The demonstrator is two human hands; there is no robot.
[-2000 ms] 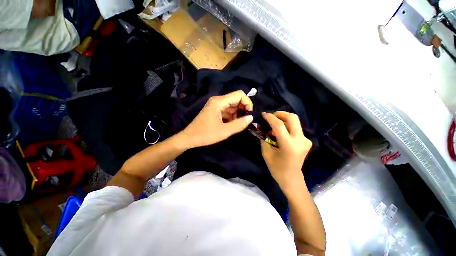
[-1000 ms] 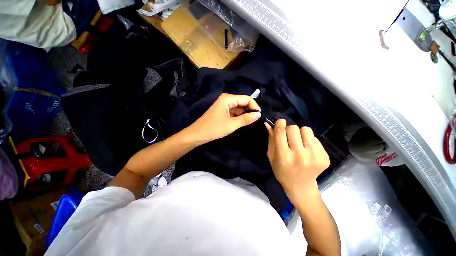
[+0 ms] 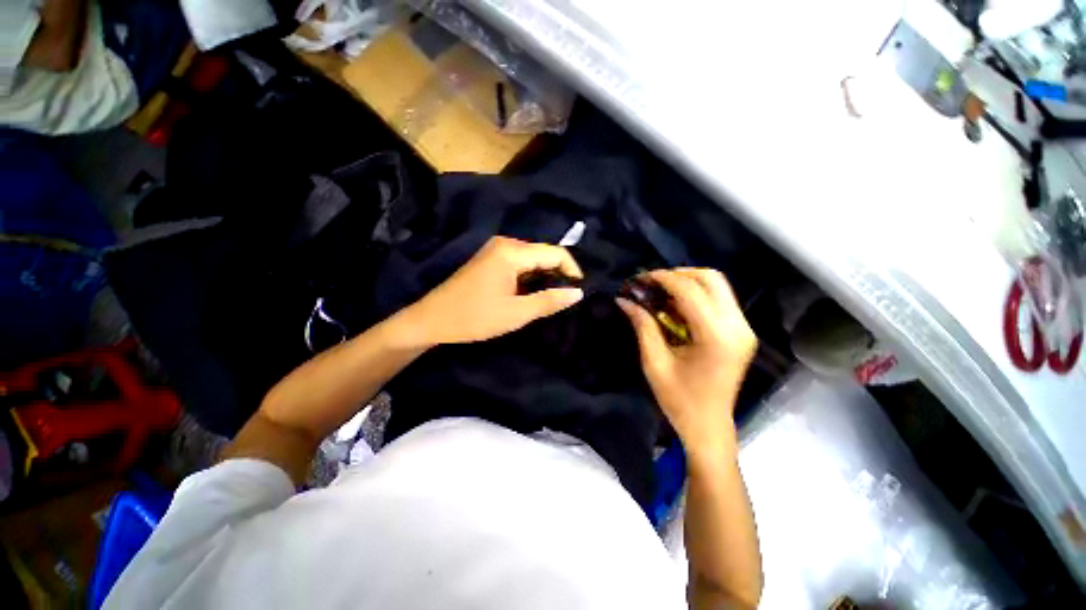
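Note:
A black garment point(image 3: 512, 381) lies heaped over my lap, with a small white label point(image 3: 574, 235) standing out near its upper middle. My left hand point(image 3: 494, 294) pinches a dark fold of it between thumb and fingers. My right hand point(image 3: 697, 346), just to the right, holds small thread snips point(image 3: 671, 324) with a yellow and dark handle, mostly hidden in the palm. Its thumb and fingertip pinch dark cloth or thread; which one is too dark to tell. A thin white loop point(image 3: 316, 324) lies on the black cloth to the left.
A long white table point(image 3: 762, 119) with a ruler-marked edge runs diagonally at right, holding red-handled scissors point(image 3: 1042, 315). A carton point(image 3: 459, 107) is under its edge. Clear plastic point(image 3: 822, 489) lies lower right, a red stool point(image 3: 95, 405) at left. Another person's arm point(image 3: 56, 36) shows upper left.
The view has shifted, so the scene sits further left and more tabletop shows. My right hand has turned, showing the yellow snips handle again. My left hand still pinches the garment.

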